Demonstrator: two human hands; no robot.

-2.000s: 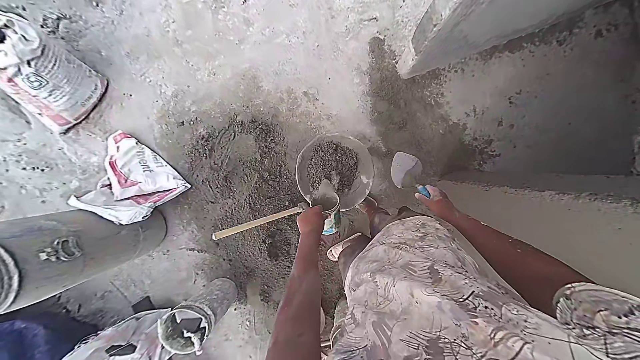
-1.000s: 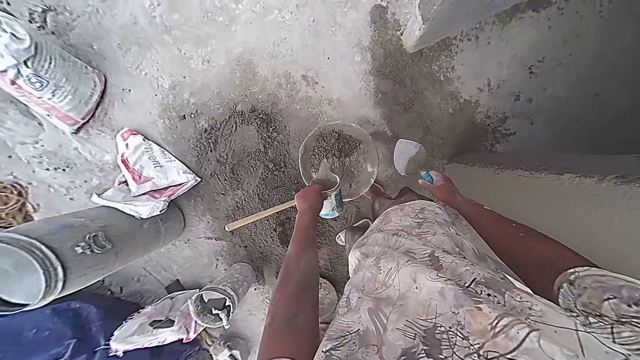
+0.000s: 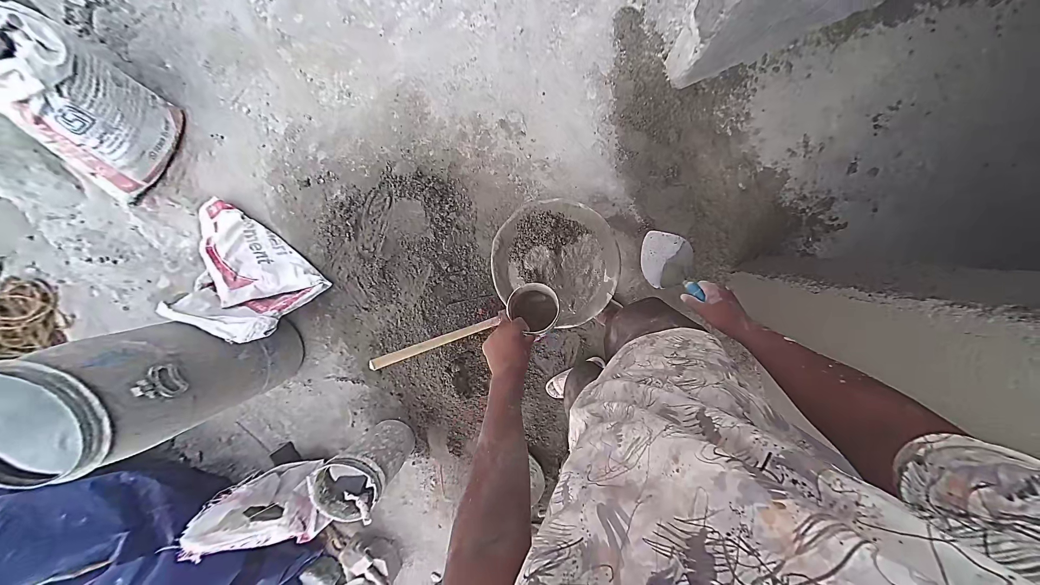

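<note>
A round pan of mortar [image 3: 561, 260] stands on the floor before me, a paler wet patch showing over the darker mix. At its near rim my left hand [image 3: 509, 348] grips a small round can [image 3: 533, 309], whose open mouth faces up. A wooden handle [image 3: 435, 343] runs out to the left from that hand; what it joins is hidden. To the right of the pan my right hand [image 3: 717, 305] holds a trowel [image 3: 666, 258] by its blue handle, the pale blade clear of the pan.
Loose mortar [image 3: 398, 236] covers the floor left of the pan. Further left are a full cement sack [image 3: 106, 122], an empty cement bag [image 3: 256, 268] and a large metal drum [image 3: 195, 366]. A smaller container [image 3: 382, 455] and a blue tarpaulin [image 3: 106, 520] lie lower left. A low wall [image 3: 877, 333] stands at right.
The can in my left hand was tipped over the pan in the earlier frames; its mouth now faces up. A paler wet patch now shows on the mix. The trowel remains in my right hand.
</note>
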